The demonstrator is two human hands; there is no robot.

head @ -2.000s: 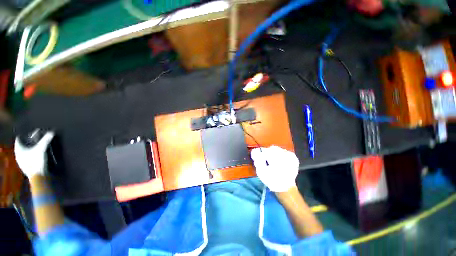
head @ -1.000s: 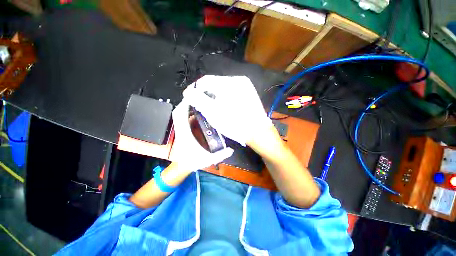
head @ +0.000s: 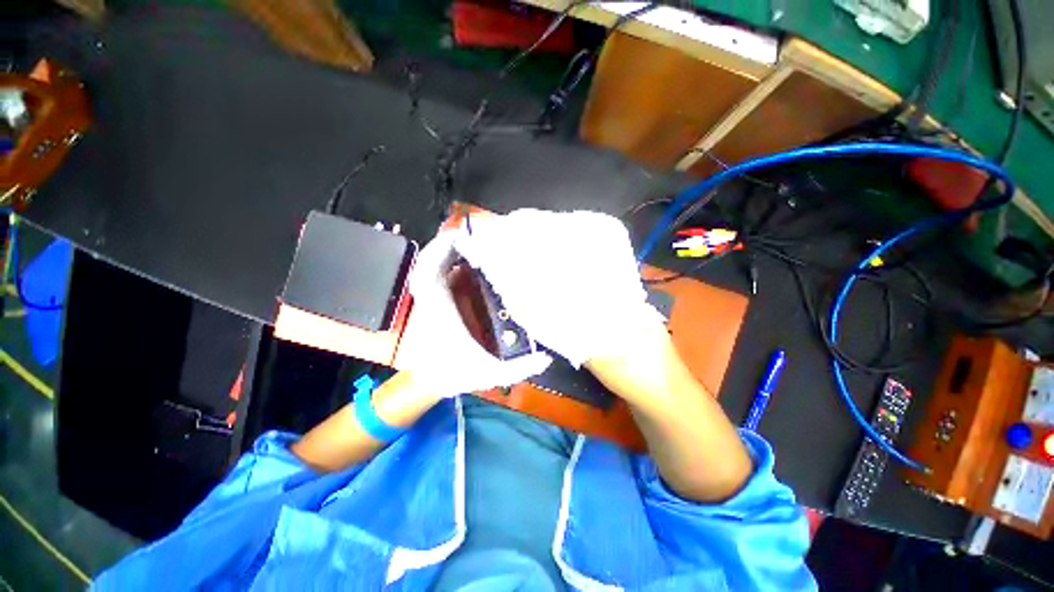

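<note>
My left hand (head: pixel 433 318), in a white glove with a light blue wrist band, holds a dark set-top box (head: pixel 489 310) on edge over the left part of the orange mat (head: pixel 714 324). My right hand (head: pixel 566 278), also white-gloved, lies over the box's right side and hides most of it. Its fingers reach the top of the box. Part of another dark box (head: pixel 581 382) lies flat on the mat below my right hand. A black set-top box (head: pixel 349 268) lies on an orange-red pad (head: pixel 335 338) at the left.
A blue cable (head: pixel 832 150) loops over the bench at the right. Red, white and yellow plugs (head: pixel 705 242) lie behind the mat. A blue pen (head: pixel 765 391), a black remote (head: pixel 874 445) and an orange-brown switch box (head: pixel 977 422) stand or lie at the right.
Two seconds ago my hands were apart, the left at the far left and the right beside the box on the mat. Both came together around a box. Since one second ago they barely moved.
</note>
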